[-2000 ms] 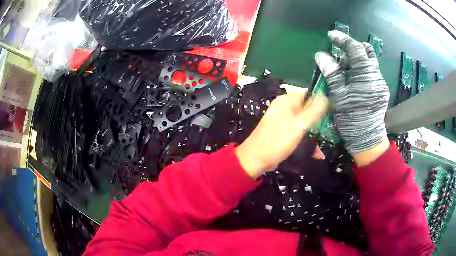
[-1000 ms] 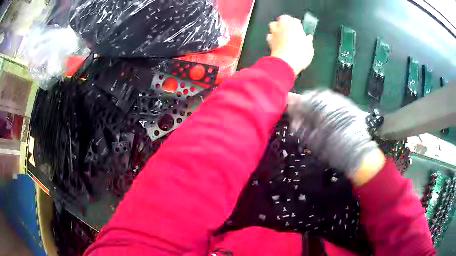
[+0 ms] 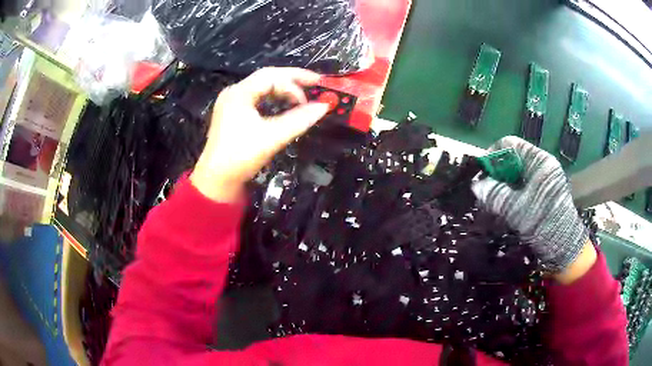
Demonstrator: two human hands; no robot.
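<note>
My bare left hand (image 3: 254, 132) is at the heap of black shells. Its thumb and index finger close around the left end of a black upper shell (image 3: 343, 102) with round holes, over the red sheet. My gloved right hand (image 3: 536, 200) holds a small green circuit board (image 3: 504, 166) between thumb and fingers, above the right edge of the pile of black rubber keypads (image 3: 400, 243) with white marks. The far part of the board is hidden in the glove.
Several part-built units (image 3: 536, 100) stand spaced in a row on the green conveyor belt (image 3: 436, 64). A grey metal post (image 3: 615, 171) crosses at the right. A shiny bag of black parts (image 3: 264, 36) lies on a red sheet (image 3: 386, 28). Green boards (image 3: 633, 286) are at the far right.
My left hand has left the belt, where a unit now lies, and moved back left to the shells. My right hand has moved right and now shows a green board. The view has shifted.
</note>
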